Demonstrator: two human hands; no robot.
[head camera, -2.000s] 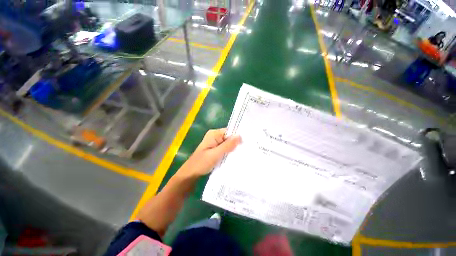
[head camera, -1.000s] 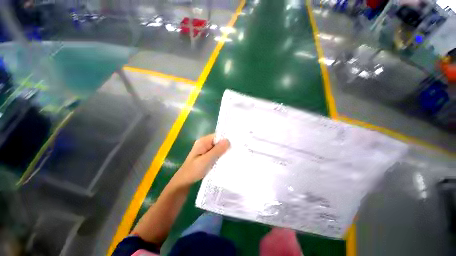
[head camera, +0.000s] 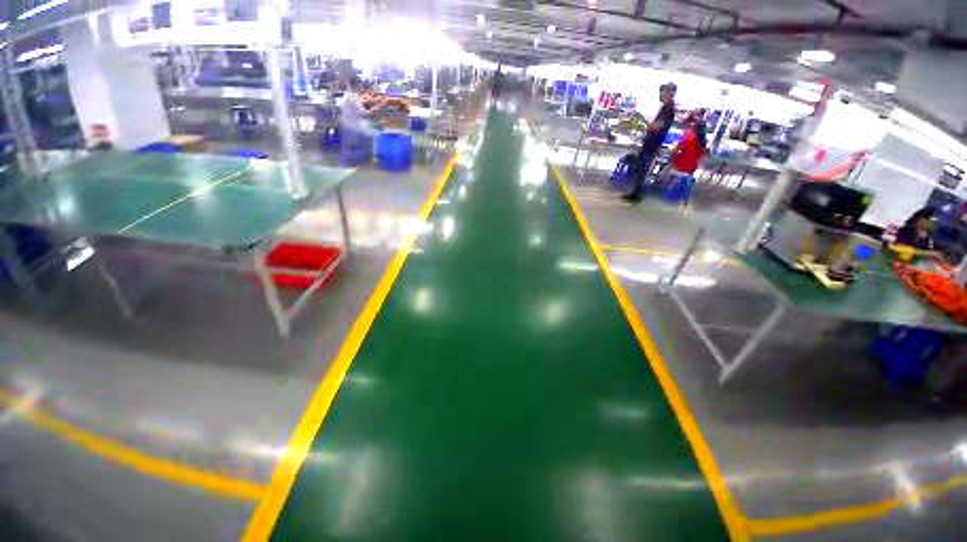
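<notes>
Neither my left hand nor my right hand is in the picture, and the paper sheet is out of view. Nearest in front of me is the green walkway (head camera: 477, 402), running straight ahead between two yellow lines. A green-topped table (head camera: 180, 201) stands to the left of it, with a red bin (head camera: 303, 264) low under its right end. Another green-topped workbench (head camera: 838, 296) stands to the right, with orange parts (head camera: 933, 288) on it.
A standing person in dark clothes (head camera: 657, 138) is on the right side ahead, beside a seated person in red (head camera: 690, 146). A blue bin (head camera: 394, 151) stands at the left ahead. A dark blue bin (head camera: 906, 353) is under the right workbench.
The view has tilted up from the floor to the hall ahead. The sheet and my left hand, which held it, have left the picture. The tables have shifted in view.
</notes>
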